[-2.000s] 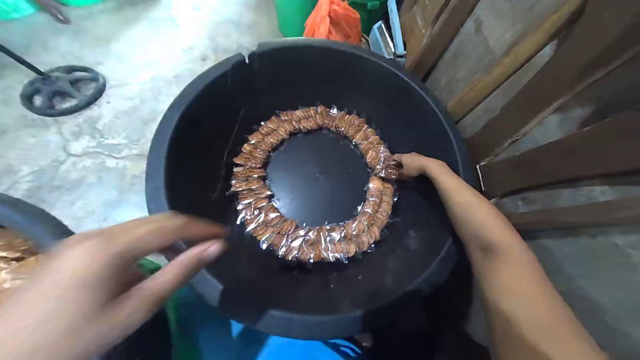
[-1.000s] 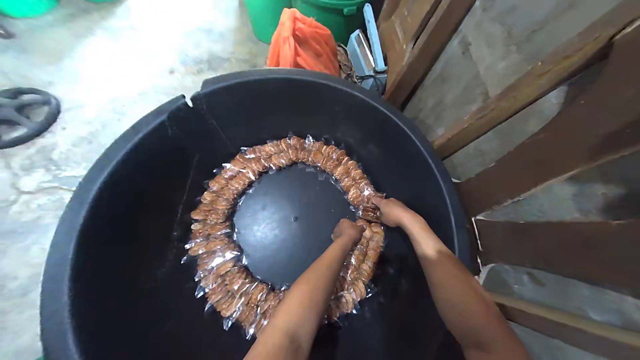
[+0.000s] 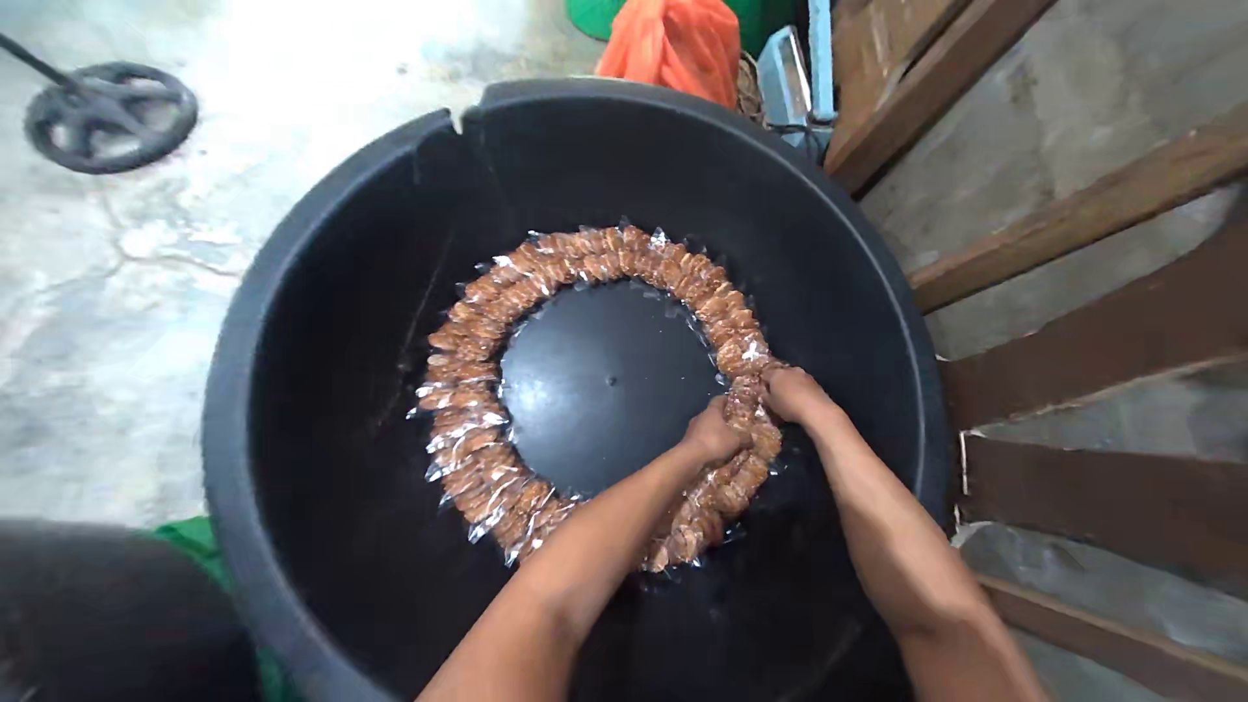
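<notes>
A ring of brown, round snack pieces in clear plastic packs (image 3: 468, 370) lies on the floor of a large black plastic tub (image 3: 244, 390). At the ring's right side, my left hand (image 3: 720, 434) reaches over from the inside and grips packs there. My right hand (image 3: 792, 392) holds the ring's outer edge just above and to the right of it. Both hands nearly meet around the same stretch of packs; the fingertips are partly hidden. The tub's rim has a notch at the upper left.
An orange plastic bag (image 3: 673, 49) and a light blue object (image 3: 788, 78) stand behind the tub. Wooden slats (image 3: 1092, 380) run along the right. A black wheel-shaped base (image 3: 112, 117) rests on the concrete floor, and a dark container (image 3: 107, 604) is at the lower left.
My left hand, over the tub's left edge two seconds ago, has come to the ring's right side and taken hold of packs. My right hand stays at the ring.
</notes>
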